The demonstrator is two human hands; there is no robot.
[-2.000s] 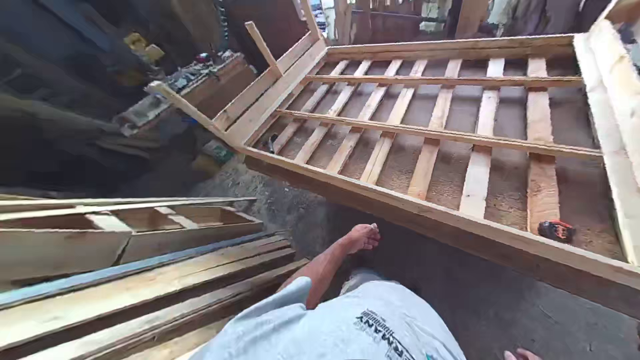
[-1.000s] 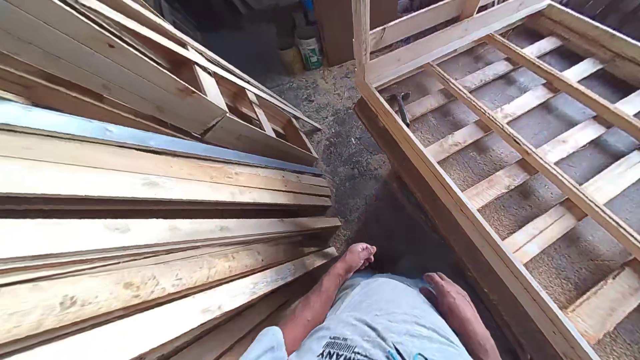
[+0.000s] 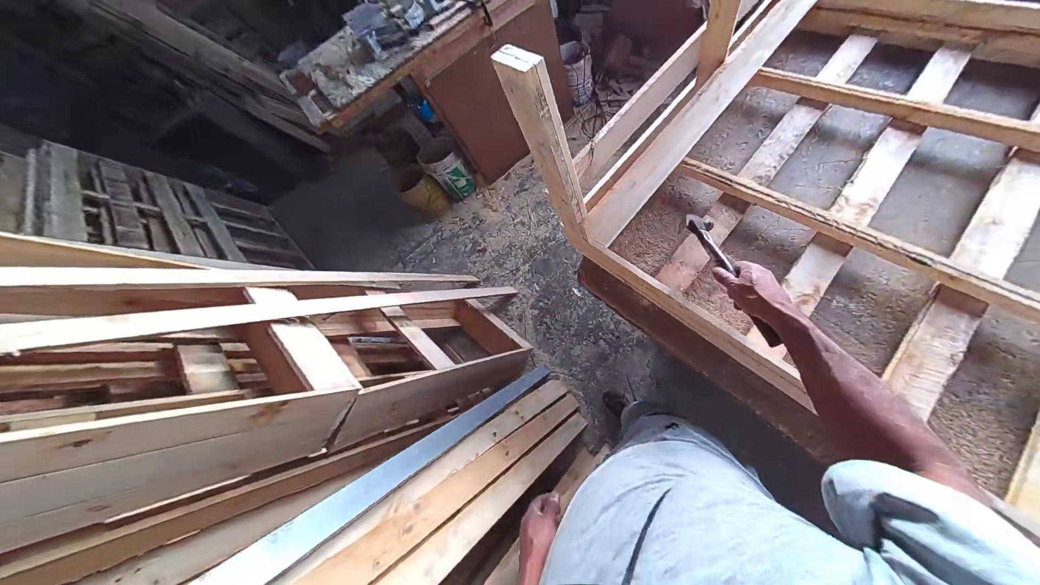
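My right hand [image 3: 756,294] grips the handle of a claw hammer [image 3: 712,244], held over the near corner of a slatted wooden frame [image 3: 699,305]. The hammer's head points away from me, above the frame's slats. My left hand [image 3: 539,520] hangs low beside my body, near the ends of stacked planks [image 3: 487,455]. Its fingers look curled, but whether it holds something small cannot be told.
A wooden post [image 3: 540,130] rises at the frame's corner. On the left lie box-like wooden frames [image 3: 439,382] and a metal-coloured bar [image 3: 390,479]. Farther off stand buckets [image 3: 445,166] and a cluttered workbench [image 3: 366,89]. Shavings litter the floor [image 3: 520,244].
My right hand has moved from beside my body out over the slatted frame and taken hold of the hammer, which lay at the frame's corner. The view has swung.
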